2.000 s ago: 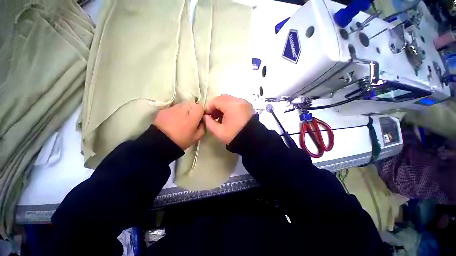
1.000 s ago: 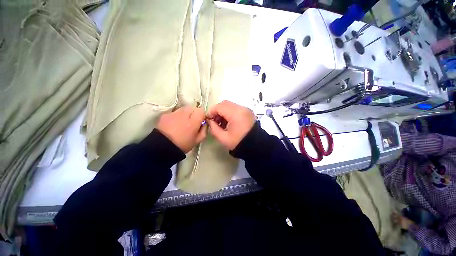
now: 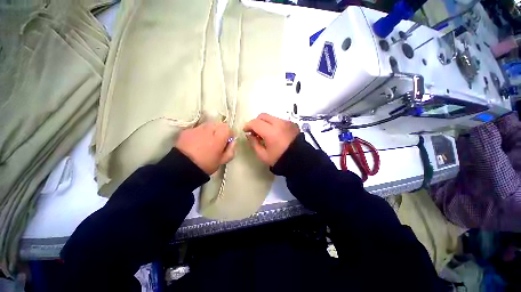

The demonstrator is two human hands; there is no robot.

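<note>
Pale khaki trouser panels (image 3: 154, 68) lie on the white table under my hands. A thin corded line, perhaps zipper chain (image 3: 221, 185), runs down the narrow cloth edge and passes under my left hand. My left hand (image 3: 207, 146) is closed on the cloth edge, with a tiny shiny piece, perhaps a zipper slider (image 3: 231, 139), at its fingertips. My right hand (image 3: 271, 137) is just right of it, fingers curled, thumb and fingertip close together near a small pale spot. Whether it holds something is too small to tell.
A thick khaki pile (image 3: 45, 108) lies at left. The white sewing machine (image 3: 354, 63) stands at right, with red-handled scissors (image 3: 360, 157) and a slim dark tool (image 3: 312, 136) before it. A control panel (image 3: 443, 151) is at the table edge. A person's checked sleeve (image 3: 485, 171) is at far right.
My right hand has moved slightly right, away from my left fingertips, leaving a small gap. My left hand stays on the cloth edge. The other person at right has shifted.
</note>
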